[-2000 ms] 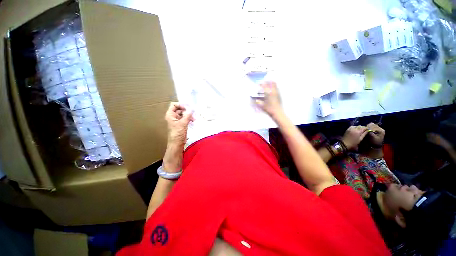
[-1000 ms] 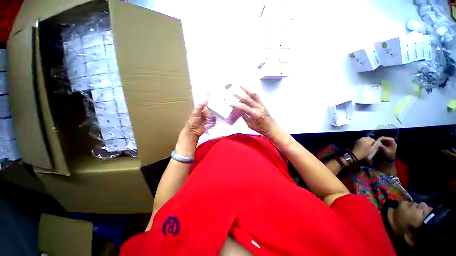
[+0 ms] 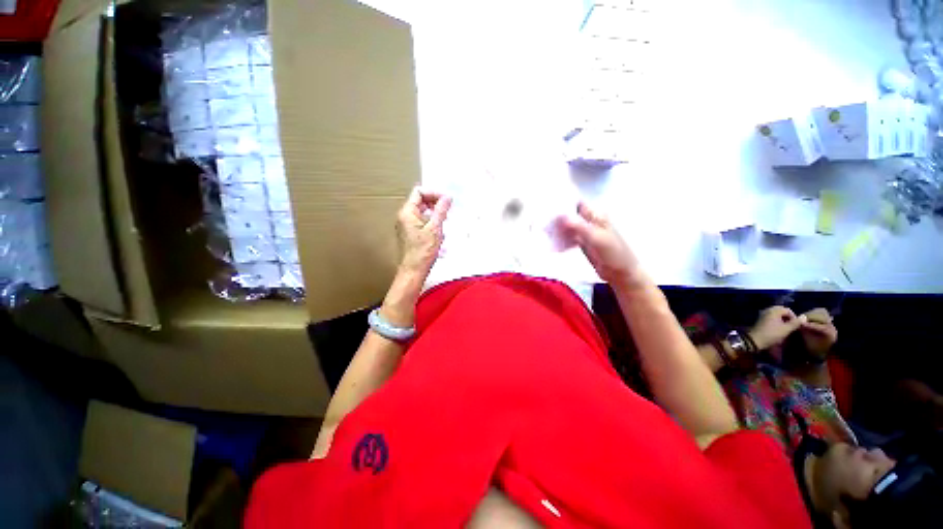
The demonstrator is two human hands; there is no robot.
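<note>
A white product box [image 3: 514, 210] with a small dark round print lies or is held between my hands, its outline washed out by glare. My left hand [image 3: 422, 229] is left of it, thumb and fingertips pinched together; whether a clear seal is between them cannot be told. My right hand [image 3: 602, 246] is blurred at the box's right side, thumb raised, fingers near a pinkish-shaded edge; its grip is unclear. A row of white product boxes [image 3: 610, 93] stands on the white table [image 3: 693, 62] beyond my right hand.
A large open carton [image 3: 346, 155] at left holds plastic-wrapped white bundles [image 3: 243, 165]. More white boxes [image 3: 853, 129], an open white box [image 3: 732, 250], yellow slips [image 3: 858, 248] and clear bags [image 3: 915, 186] are at right. A seated coworker's hands [image 3: 796, 329] are at lower right.
My hands were together on the box a second ago; now they are apart, left hand off to the left, right hand to the right. The view has shifted, so the surroundings appear further right.
</note>
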